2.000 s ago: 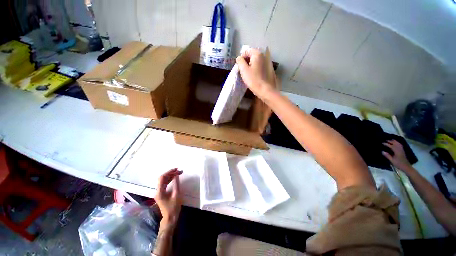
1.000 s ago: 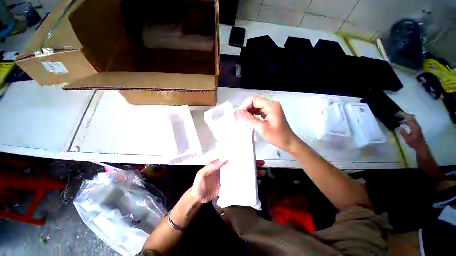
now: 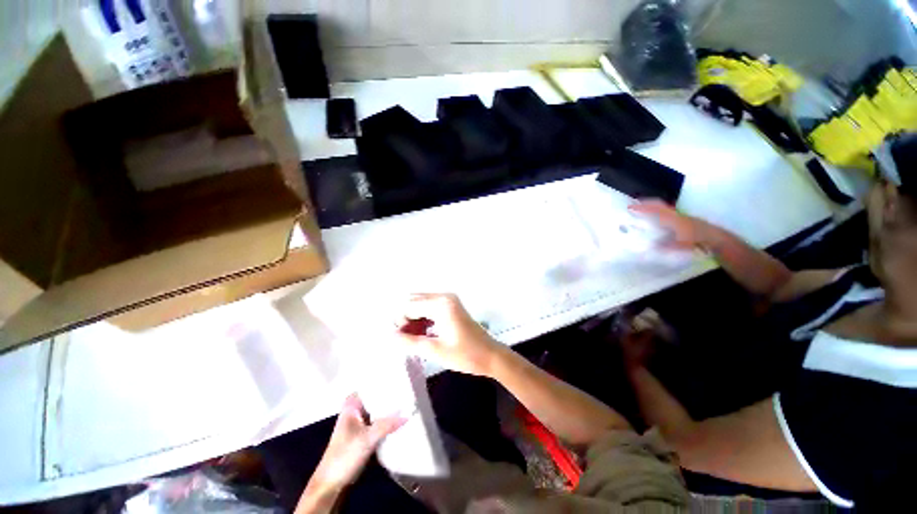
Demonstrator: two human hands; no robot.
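Observation:
A white wrapped inner tray (image 3: 407,427) is held upright and tilted over the table's front edge. My left hand (image 3: 354,442) grips its lower left side. My right hand (image 3: 452,336) is at its upper end with fingers bent together; whitish, washed-out material lies under the fingers. Another white inner tray (image 3: 263,356) lies on the white table to the left. A further white shape beside it is too washed out to tell clearly.
Open brown carton (image 3: 191,286) at left with whitish packs inside. Black boxes (image 3: 513,136) stand in a row at the back, near a dark phone (image 3: 342,117). A seated co-worker (image 3: 855,392) at right reaches over the table. A plastic bag (image 3: 201,494) is below.
The view has swung right. The wrapped tray came out of the carton in my right hand, and my left hand has taken hold of it. The co-worker's hand has moved from the black boxes towards white items.

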